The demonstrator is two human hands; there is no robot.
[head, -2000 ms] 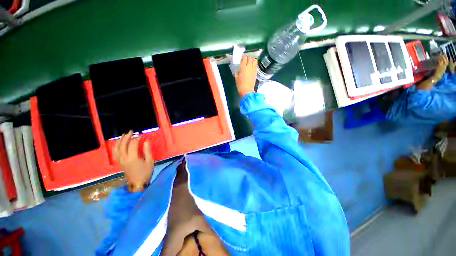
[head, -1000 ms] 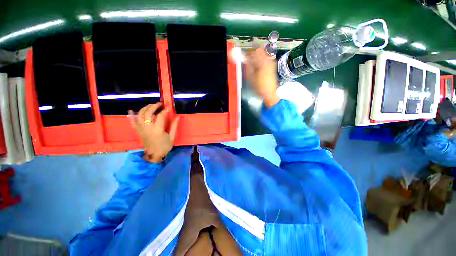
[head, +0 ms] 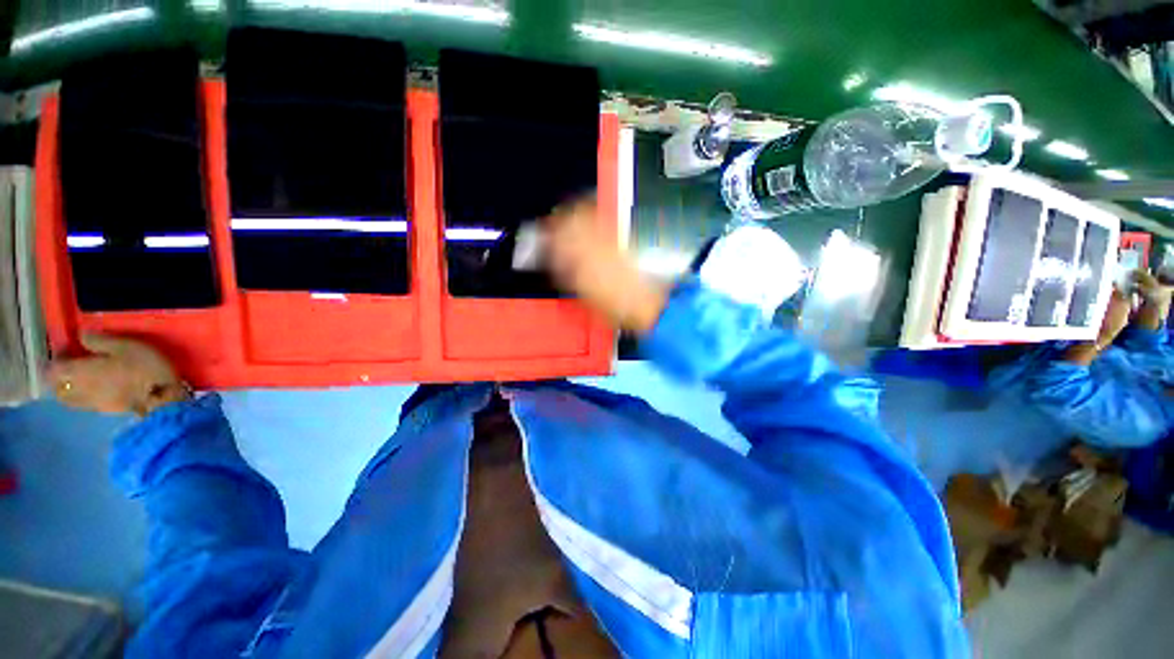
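A red foam tray (head: pixel 316 337) lies in front of me with three display panels, black glossy faces up: left (head: pixel 135 180), middle (head: pixel 318 161) and right (head: pixel 518 155). Their far ends overhang the tray's back edge. My right hand (head: pixel 595 264) is blurred over the near right part of the right panel. It holds a small white wiping cloth (head: pixel 529 246) at its fingertips, at the panel's face. My left hand (head: pixel 116 376) rests at the tray's near left corner. Its fingertips are partly hidden, and I cannot tell whether it grips the tray.
A small dispenser bottle (head: pixel 712 133) and a large clear bottle (head: pixel 856 157) lie right of the tray. Nearer are a white round item (head: pixel 753 270) and shiny clear film (head: pixel 839 303). A white tray with grey panels (head: pixel 963 264) tops a stack at right. Another person's blue sleeve (head: pixel 1094 393) is beyond.
My right hand has moved from beside the dispenser bottle left onto the right panel, with the cloth. My left hand has moved from the tray's near middle to its near left corner.
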